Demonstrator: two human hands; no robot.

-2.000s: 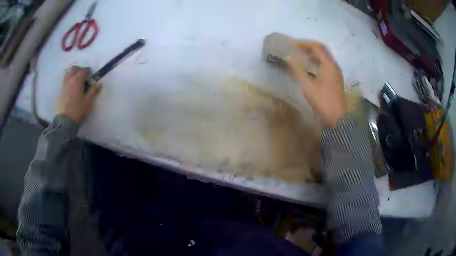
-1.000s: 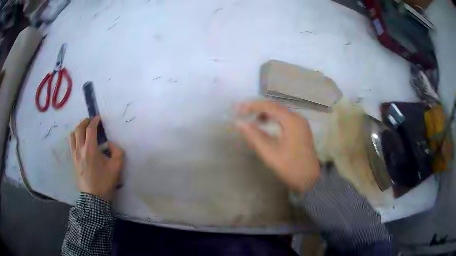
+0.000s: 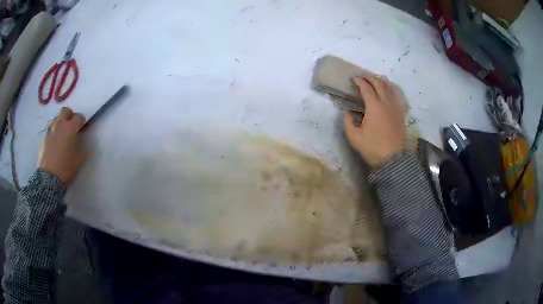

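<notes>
A stack of beige-grey cloth pieces [image 3: 337,76] lies on the white table, right of the middle. My right hand [image 3: 380,122] is over its right end, with the fingertips on the top and the thumb at the near edge. A narrow dark pressing template [image 3: 107,107] points up and to the right from my left hand [image 3: 61,145], which is closed around its lower end at the left of the table. The lower end of the template is hidden by the hand.
Red-handled scissors [image 3: 59,81] lie at the upper left, beside a long beige cloth roll [image 3: 25,56] at the table edge. A dark iron [image 3: 455,193] sits on a dark pad at the right, beside a yellow-orange object [image 3: 519,178]. The white table [image 3: 196,35] has yellow-brown stains near its front.
My right hand has moved from the table middle up and right onto the cloth stack. My left hand has moved left with the template, which now tilts to the right. The view has also shifted.
</notes>
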